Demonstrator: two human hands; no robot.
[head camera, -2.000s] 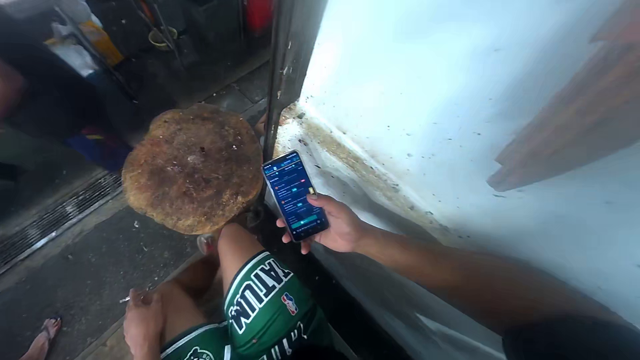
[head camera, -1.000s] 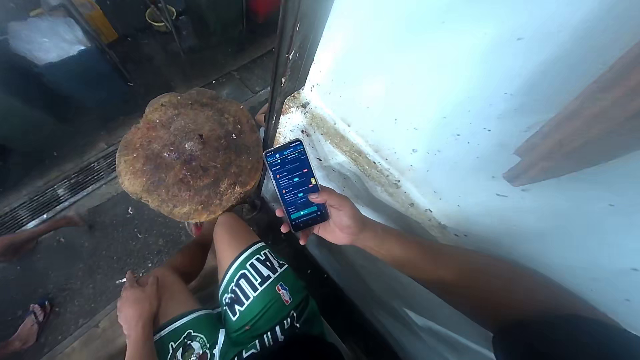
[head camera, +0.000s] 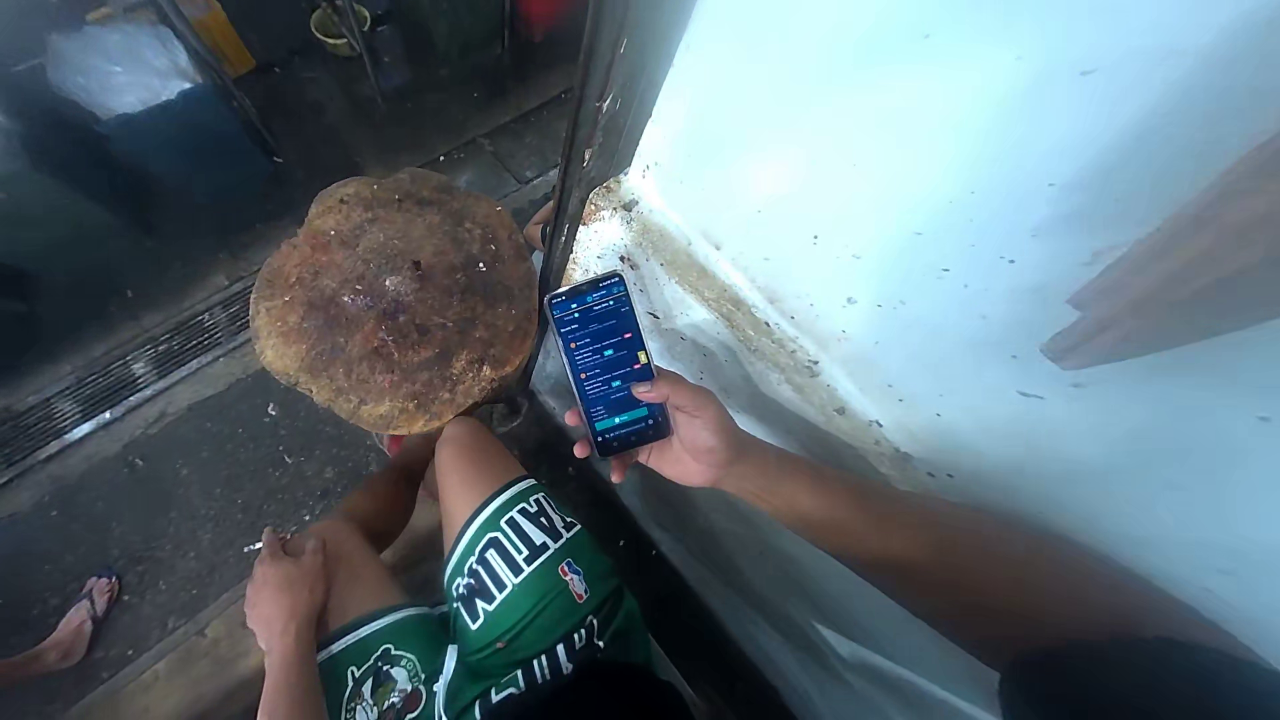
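My right hand (head camera: 690, 430) holds a smartphone (head camera: 608, 365) upright with its lit screen facing me, the thumb resting on the lower right of the glass. The screen shows a dark page with rows of text. My left hand (head camera: 287, 590) rests on my left knee, with a thin white cigarette-like stick (head camera: 254, 547) between its fingers. Green basketball shorts (head camera: 540, 570) with white lettering cover my thighs. Just beyond my knees stands a thick round wooden block (head camera: 400, 300), its top brown and stained.
A stained whitish wall panel (head camera: 900, 200) rises on the right, beside a dark metal post (head camera: 585, 130). At left are a floor grate (head camera: 130, 370) and another person's sandalled foot (head camera: 85, 625). A blue container (head camera: 185, 140) with clear plastic and a yellow basin (head camera: 340, 28) stand farther back.
The sandalled foot at the lower left has shifted since one second ago, and the other leg seen above it then is out of view. Both my hands keep their hold.
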